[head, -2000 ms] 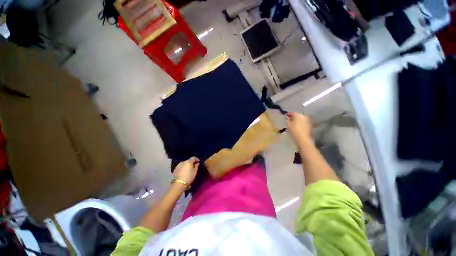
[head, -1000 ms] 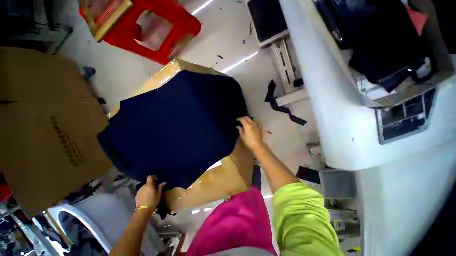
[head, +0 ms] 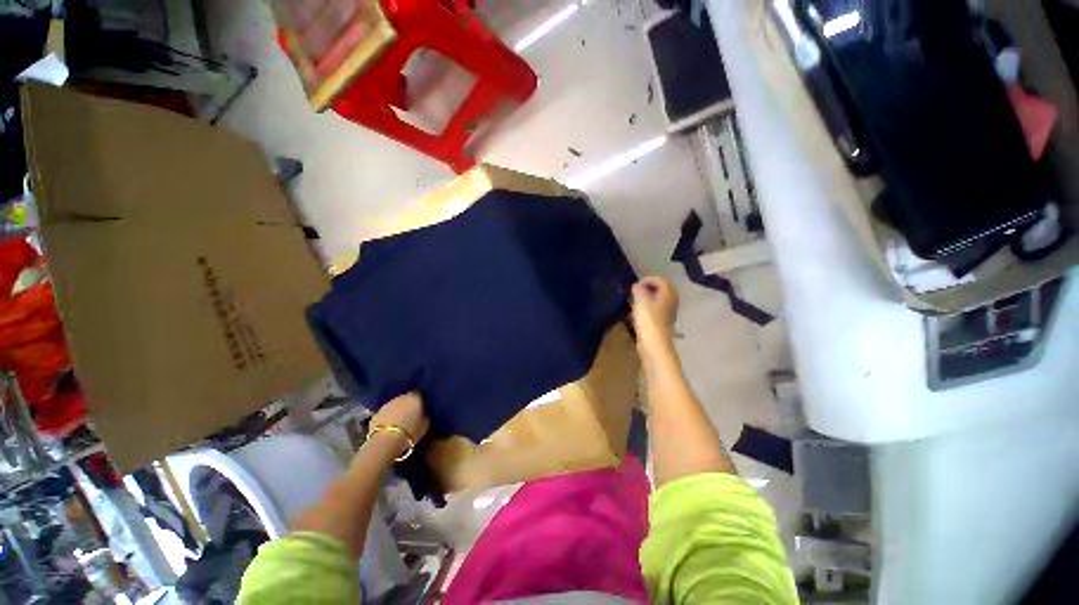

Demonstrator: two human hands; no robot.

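Dark navy cut panels (head: 462, 307) lie spread flat on a brown cardboard box (head: 532, 447) in front of me. My left hand (head: 400, 416) holds the near left edge of the cloth, its fingertips partly hidden by the fabric. My right hand (head: 653, 307) pinches the right edge of the cloth between thumb and fingers. How many layers lie in the pile cannot be told.
A red stool (head: 456, 89) stands beyond the box. A tall cardboard sheet or box (head: 178, 284) is at the left, above a white tub (head: 254, 479). A white table (head: 816, 343) with a tray of dark items (head: 935, 130) is at the right. A dark strip (head: 719, 281) lies on the floor.
My right hand has let go of the dark strip, which now lies on the floor, and has taken the cloth's right edge. My left hand stays at the near left edge.
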